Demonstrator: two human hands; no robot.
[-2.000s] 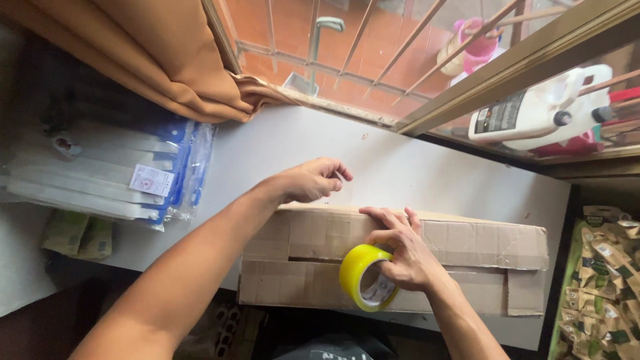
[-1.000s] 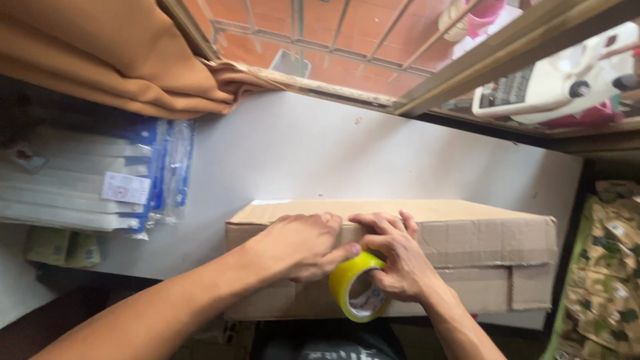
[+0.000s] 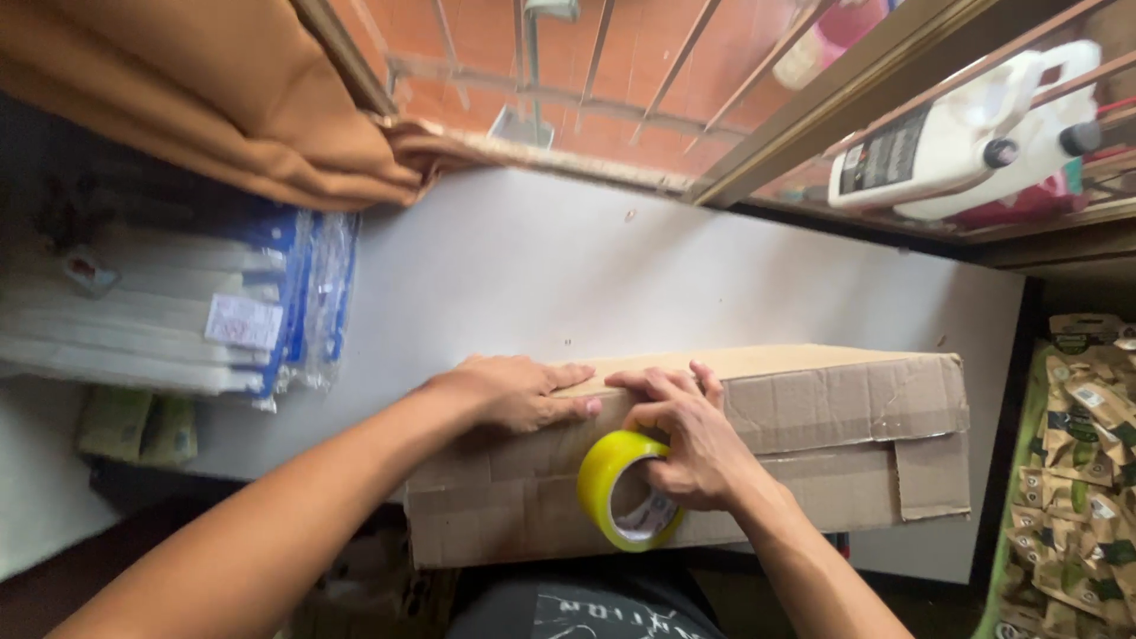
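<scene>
A long brown cardboard box (image 3: 843,399) lies along the near edge of a white tabletop (image 3: 532,257), its taped side with flaps facing me. My left hand (image 3: 524,390) rests with spread fingers on the box's upper edge, left of the middle, and holds nothing. Just to its right, my right hand (image 3: 688,435) grips a roll of yellow packing tape (image 3: 603,488), with fingers through the core, and its index finger reaches to the same box edge. The roll hangs in front of the box's side. Whether a strip of tape runs from the roll is not plain.
Clear plastic packs with blue edges (image 3: 284,311) are stacked at the left below an orange curtain (image 3: 266,106). A barred window frame (image 3: 799,98) borders the table's far side, white jugs (image 3: 923,151) beyond it. Small brown packets (image 3: 1083,444) fill a green-edged container at the right.
My left hand, raised above the box two seconds ago, came down onto its edge beside my right hand and now lies slightly apart from it. The tape roll stays in my right hand.
</scene>
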